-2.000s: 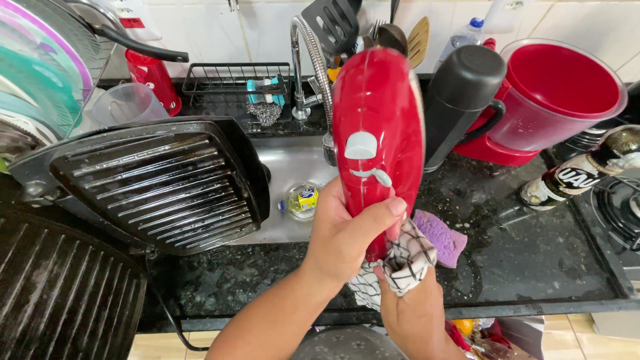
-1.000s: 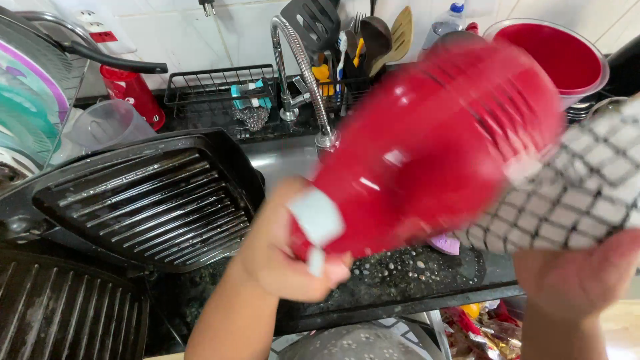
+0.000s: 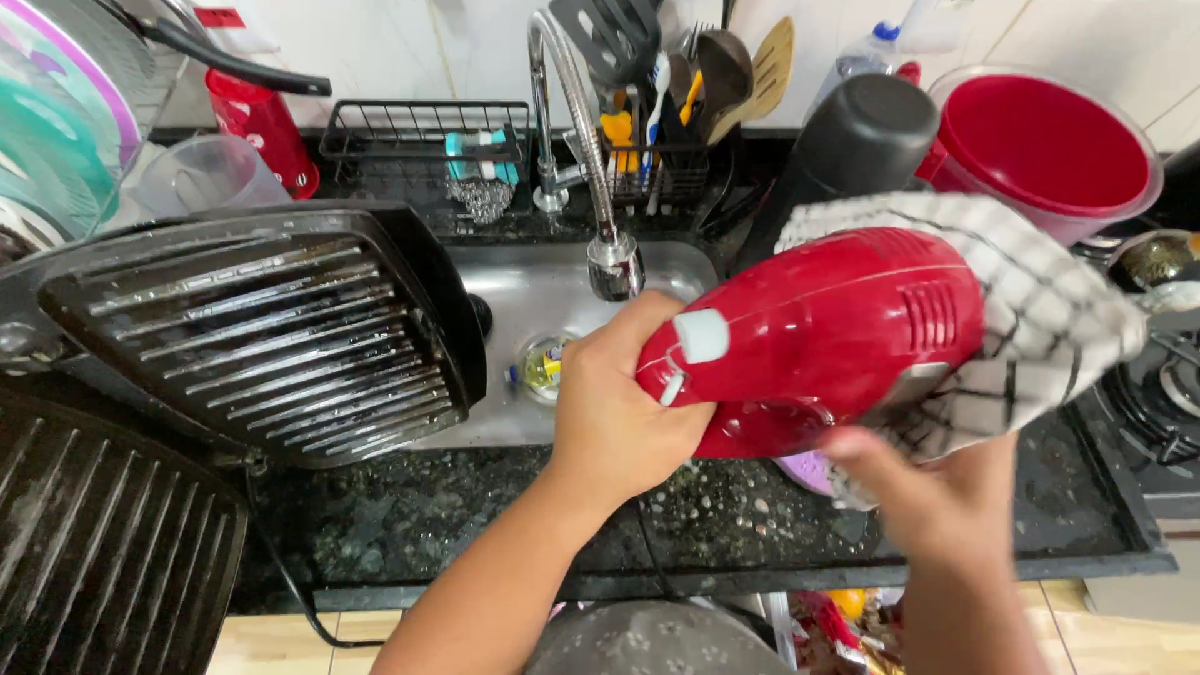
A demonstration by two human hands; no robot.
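My left hand [image 3: 623,403] grips the handle end of a red hand mixer body [image 3: 816,328], just below its pale switch button. The mixer lies across the view, its vented end pointing right. My right hand [image 3: 937,497] is at its lower right, holding a white and black checkered cloth [image 3: 1050,319] that wraps behind and around the vented end. The right thumb is blurred, and its other fingers are hidden by the cloth. A purple sponge [image 3: 806,471] shows partly beneath the mixer on the wet counter.
An open electric grill [image 3: 272,337] with ridged plates stands at left, its cord hanging down. Behind are the steel sink [image 3: 506,281], flexible faucet [image 3: 614,262], utensil holder [image 3: 656,173], black thermos [image 3: 858,141] and red bowl [image 3: 1045,141]. A stove [image 3: 1162,394] is at right.
The mixer has gone from upright, two seconds ago, to lying across with its wide end to the right. The cloth has moved from its lower end to the vented end.
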